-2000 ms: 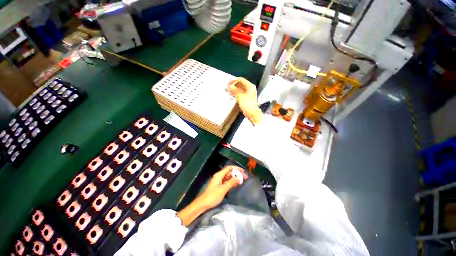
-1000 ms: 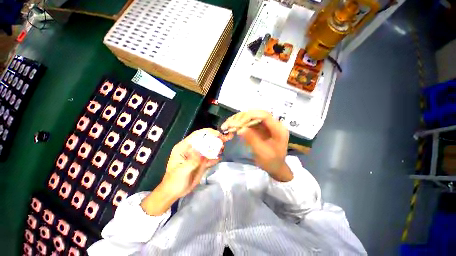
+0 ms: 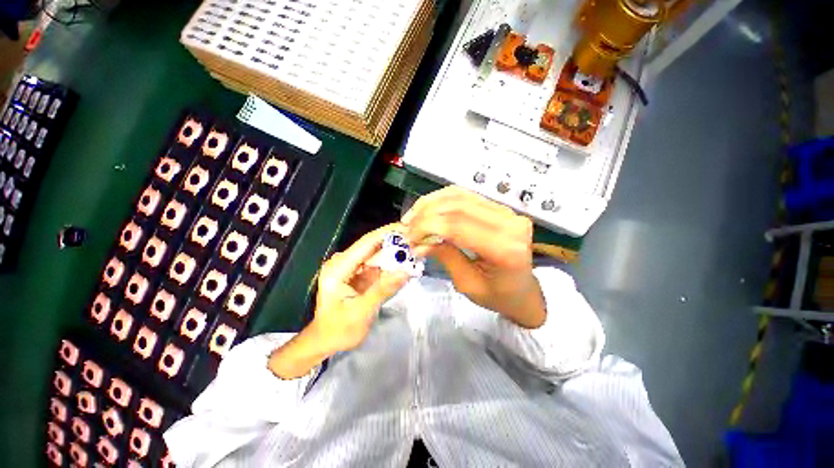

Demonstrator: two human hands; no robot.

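A small white housing [image 3: 400, 258] with a dark round centre is held up in front of my chest. My left hand [image 3: 350, 288] grips it between thumb and fingers from the left. My right hand [image 3: 475, 242] is closed at the housing's upper right side, its fingertips touching or very near it. Whether the right fingertips hold a small tool or piece is hidden by the fingers.
Black blister trays [image 3: 302, 192] of pink-rimmed housings lie on the green bench at left. Stacked carrier sheets [image 3: 311, 46] stand behind, with a paper slip [image 3: 279, 125] beside them. The white press base [image 3: 448, 137] with orange-brown fixtures [image 3: 572, 117] and a gold-brass press head [image 3: 614, 35] is at right.
Both hands came together at the housing from apart. The thin tan tool seen in my right fingers a second ago no longer shows clearly. The housing now shows its dark centre. The view has tilted down.
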